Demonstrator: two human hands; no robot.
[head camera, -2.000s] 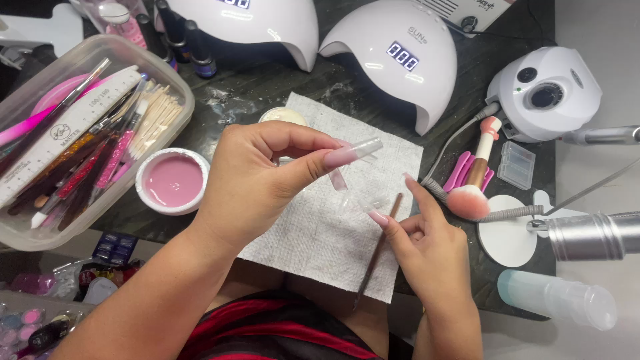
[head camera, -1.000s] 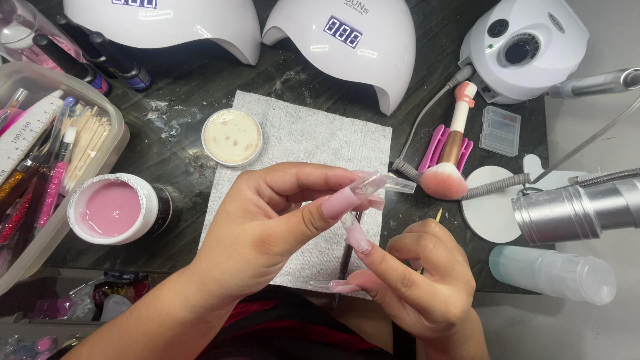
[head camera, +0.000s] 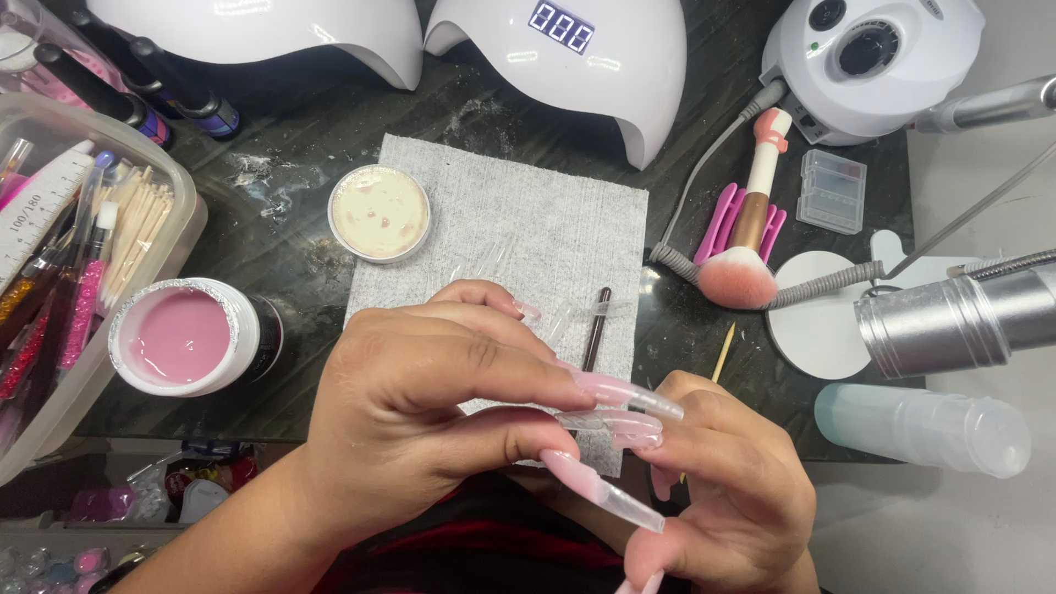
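Observation:
My left hand (head camera: 437, 388), with long pink and clear nails, pinches a clear nail tip (head camera: 582, 421) between thumb and finger. The tip lies along a pink nail on a fingertip of my right hand (head camera: 734, 470). My right thumb and fingers are apart. A wooden stick (head camera: 724, 351) runs behind the right fingers. Beyond my hands, a dark slim handle (head camera: 597, 326) and several clear nail tips (head camera: 495, 256) lie on a grey-white paper towel (head camera: 536, 190). An open jar of pink gel (head camera: 186, 337) stands left of my left hand.
A round lid or dish with cream contents (head camera: 379, 213) overlaps the towel's left edge. Two white nail lamps (head camera: 569, 74) and a nail drill unit (head camera: 874, 58) stand behind. A tool-filled plastic bin (head camera: 186, 206) is at left; a fluffy brush (head camera: 737, 279) and frosted bottle (head camera: 920, 425) are right.
My hands were apart two seconds ago and are now together at the fingertips. My left hand has turned, so its back and stretched fingers show more.

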